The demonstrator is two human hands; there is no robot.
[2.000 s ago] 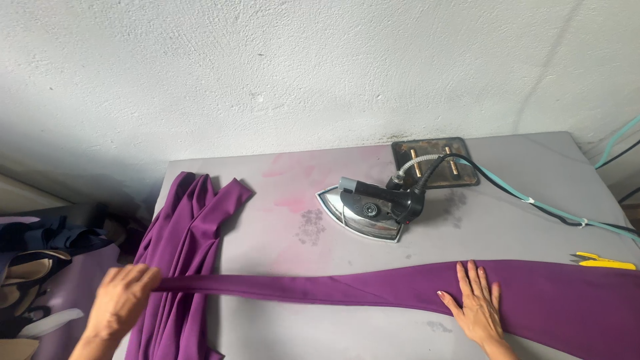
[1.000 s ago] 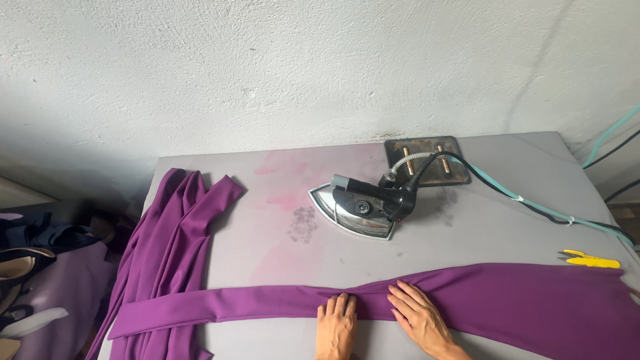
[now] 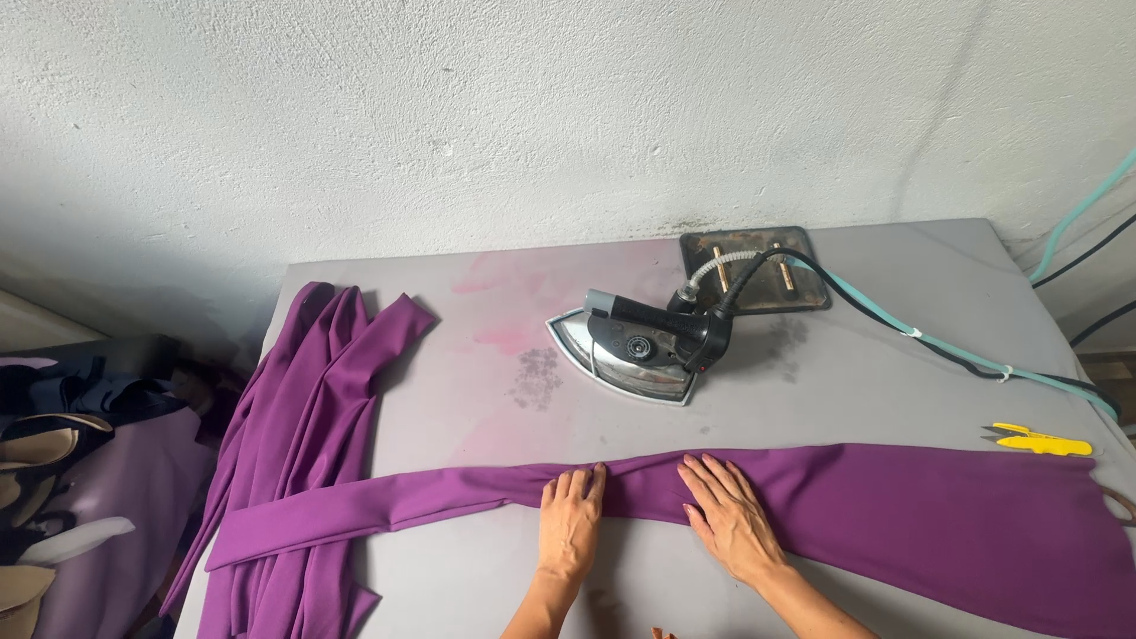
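A long purple fabric piece [image 3: 932,515] lies across the grey padded ironing table, broad at the right and narrow at the left, where its end overlaps a bundle of purple fabric strips [image 3: 293,426]. My left hand [image 3: 571,519] rests on the narrow middle part with its fingers bent over the upper edge; whether it pinches the cloth is hard to tell. Just to the right, my right hand [image 3: 728,515] lies flat with fingers spread on the cloth. Beyond both hands, a steam iron [image 3: 643,346] rests on the table cover.
Behind the iron is a dark metal iron rest [image 3: 754,271]. A black cable and teal hose [image 3: 958,351] run off right. Yellow thread snips [image 3: 1038,439] lie above the broad fabric. Fabric pieces [image 3: 106,497] are heaped left of the table; a white wall [image 3: 532,124] stands behind.
My left hand has moved right from the fabric's left end to its middle, and that end now lies on the strips. My right hand has shifted left from its place two seconds ago.
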